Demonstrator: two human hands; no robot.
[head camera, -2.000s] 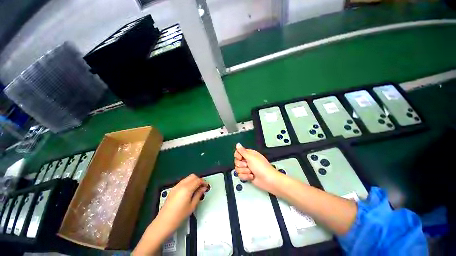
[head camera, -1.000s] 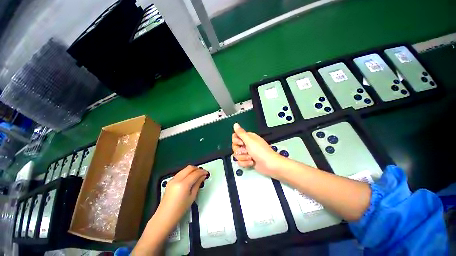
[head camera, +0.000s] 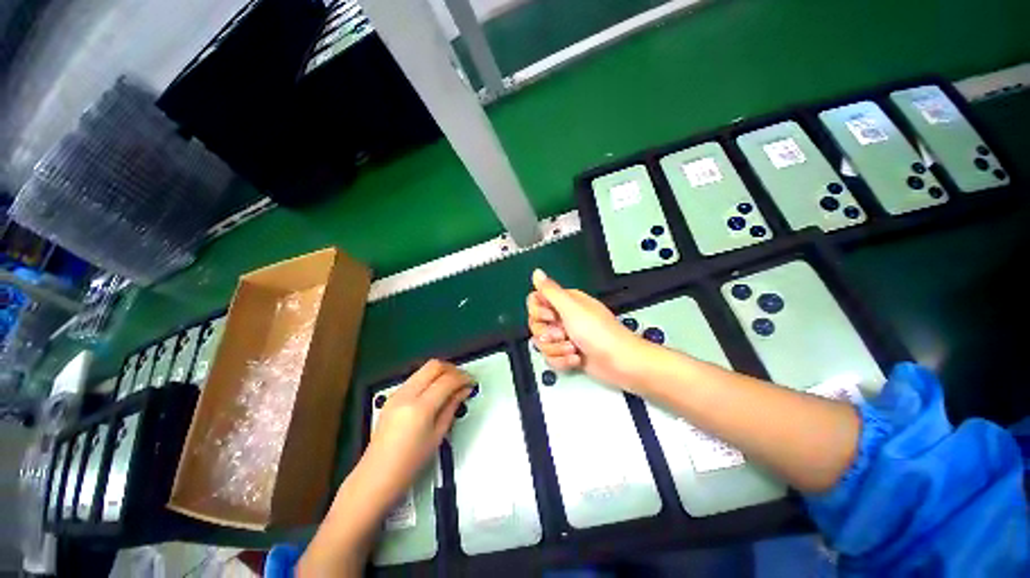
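A black phone tray (head camera: 666, 511) lies in front of me with several mint-green phone backs in its slots, lenses at the far end. My left hand (head camera: 420, 412) is over the first two phones. Its fingertips touch the lens area of the second phone (head camera: 494, 463); whether they pinch a small film cannot be seen. My right hand (head camera: 568, 327) is raised above the lens end of the third phone (head camera: 593, 452), fingers curled and thumb pointing up. Any small piece in it is too small to tell.
An open cardboard box (head camera: 322, 395) with clear plastic scraps (head camera: 254, 435) stands left. Another phone tray (head camera: 587, 243) lies beyond my right hand. A grey post (head camera: 474, 147) rises from the rail. Black tray stacks (head camera: 299, 136) and a grey ribbed stack (head camera: 102, 186) stand far left.
The view has shifted, so the far tray and the box sit higher in the picture. My hands hold nearly the same poses over the same phones.
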